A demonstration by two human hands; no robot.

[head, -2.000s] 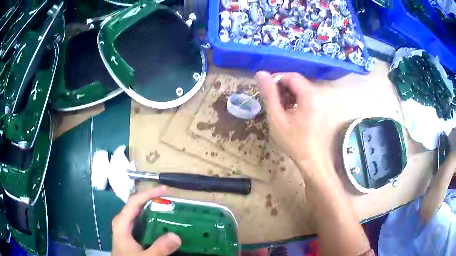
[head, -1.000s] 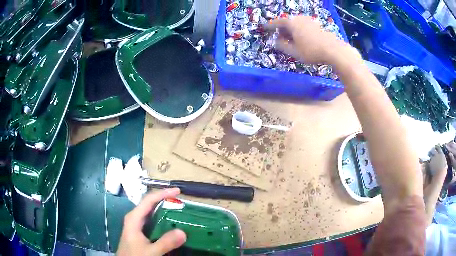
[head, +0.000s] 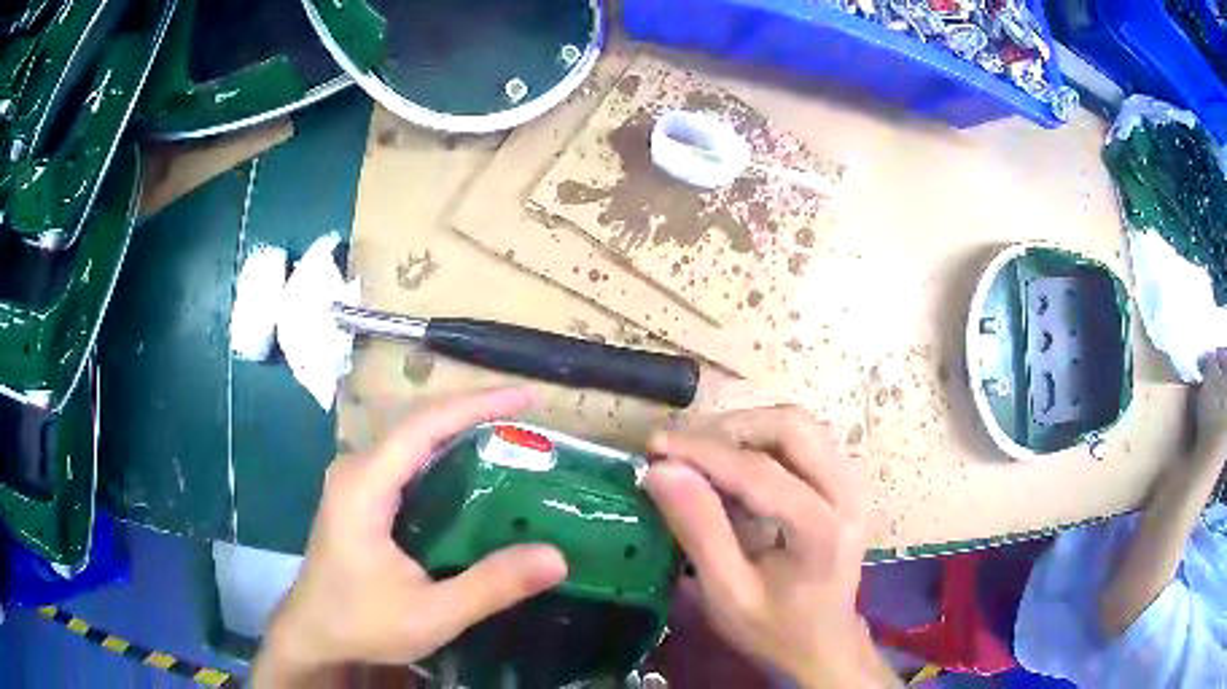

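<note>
A green shell (head: 559, 518) with a pale rim is held at the bottom centre. A red lamp piece in a silvery surround (head: 519, 446) sits at its upper left corner. My left hand (head: 404, 538) grips the shell's left side, thumb on its face. My right hand (head: 760, 518) is at the shell's upper right corner, thumb and forefinger pinched on a small silvery piece mostly hidden by the fingertips. The white glue cup (head: 700, 148) stands on stained cardboard, with a thin pale stick (head: 797, 175) extending right from it.
A hammer (head: 559, 361) with a white-wrapped head lies behind the shell. Green shells (head: 54, 310) are stacked at left. A blue bin (head: 834, 54) of lamp pieces is at the back. Another shell (head: 989, 357) and a coworker's arm (head: 1171, 498) are at right.
My right hand has moved from the blue bin down to the shell's upper right corner. My left hand still holds the shell. The view has tilted downward.
</note>
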